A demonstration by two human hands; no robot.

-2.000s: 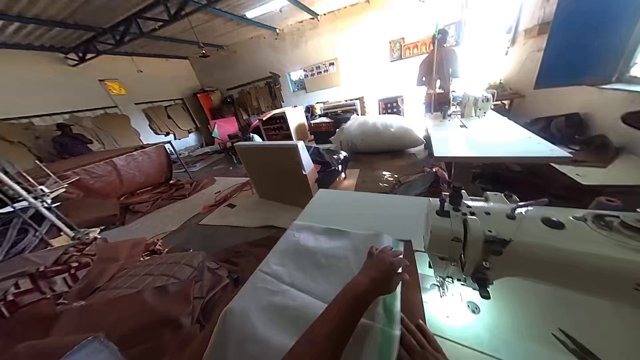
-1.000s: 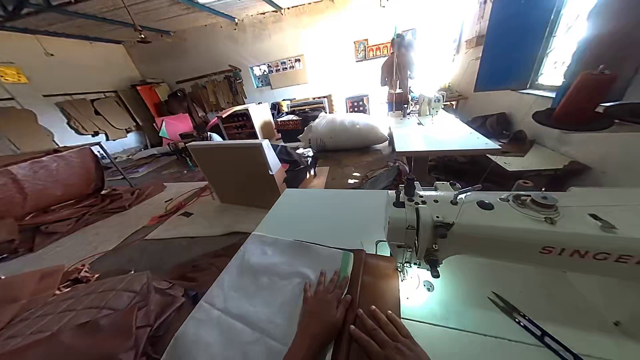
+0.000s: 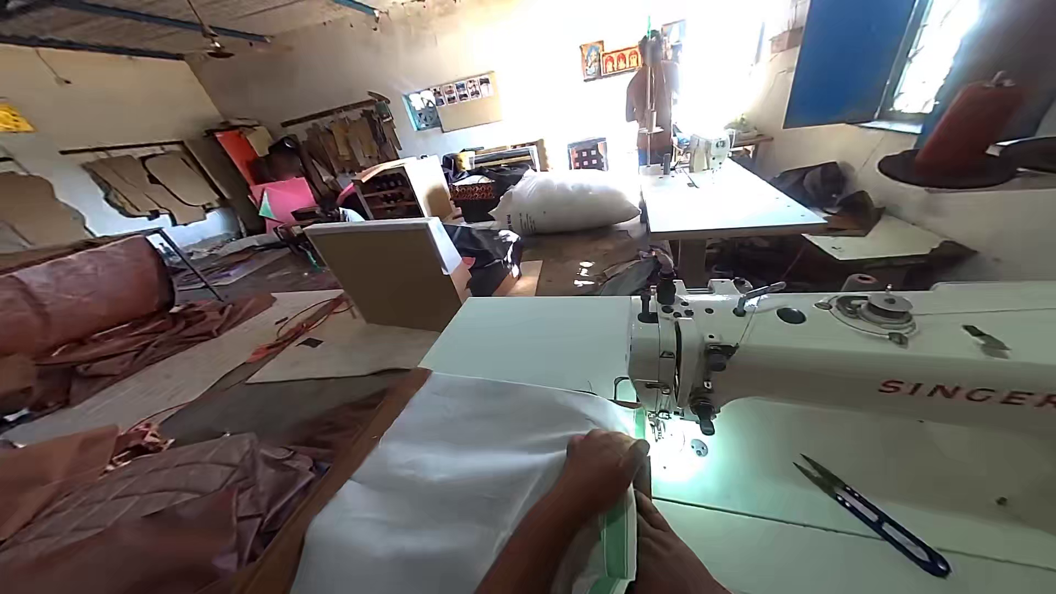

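White fabric with a green-striped edge lies over brown material on the sewing table, left of a Singer sewing machine. My left hand grips the fabric's right edge with curled fingers, just left of the lit needle area. Below it, my right hand lies against the same edge, its fingers partly hidden by the cloth; whether it grips is unclear. Thread snips with a dark blue handle lie on the table to the right of my hands.
Brown leather-like pieces are heaped at lower left. A box-shaped panel stands beyond the table. Farther back are a large white sack, a second sewing table and a person. A red thread cone is at upper right.
My left hand has gone from lying spread on the fabric to curled at its edge, closer to the needle area. The fabric now covers most of the brown material that showed beside it.
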